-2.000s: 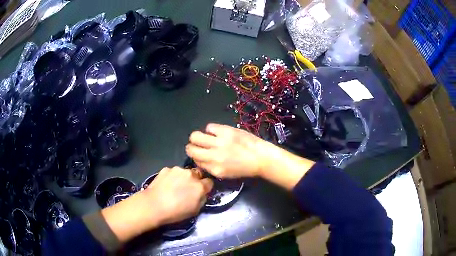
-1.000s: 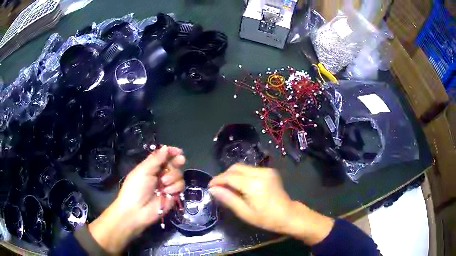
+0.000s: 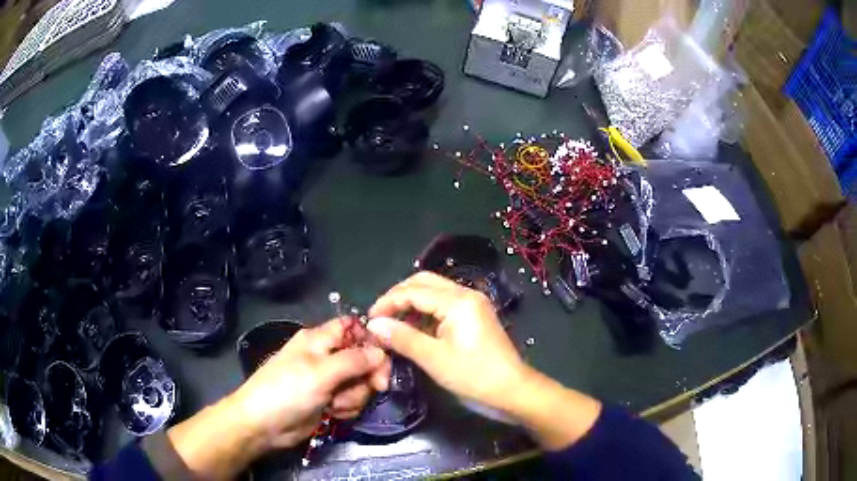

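My left hand (image 3: 305, 380) is closed on several red wire leads (image 3: 324, 428), whose small white plugs stick out above and below the fist. My right hand (image 3: 451, 343) meets it, with thumb and fingertips pinched at the wires; what lies between the fingertips is too small to tell. A glossy black housing (image 3: 395, 411) sits right under the hands, partly hidden by them. Another black housing (image 3: 460, 258) lies behind my right hand, and one more black housing (image 3: 258, 344) lies behind my left hand.
Many black housings (image 3: 197, 299) fill the left side, with crinkled clear wrap (image 3: 85, 141) behind. Right: a red wire pile (image 3: 554, 202), clear bag of silvery grains (image 3: 648, 89), yellow-handled tool (image 3: 624, 146), dark flat bag (image 3: 752, 240). A grey metal box (image 3: 515, 52) stands at the back.
Both hands moved from working together on a housing to apart, the left showing red wires. Now the hands have come together again over the front housing.
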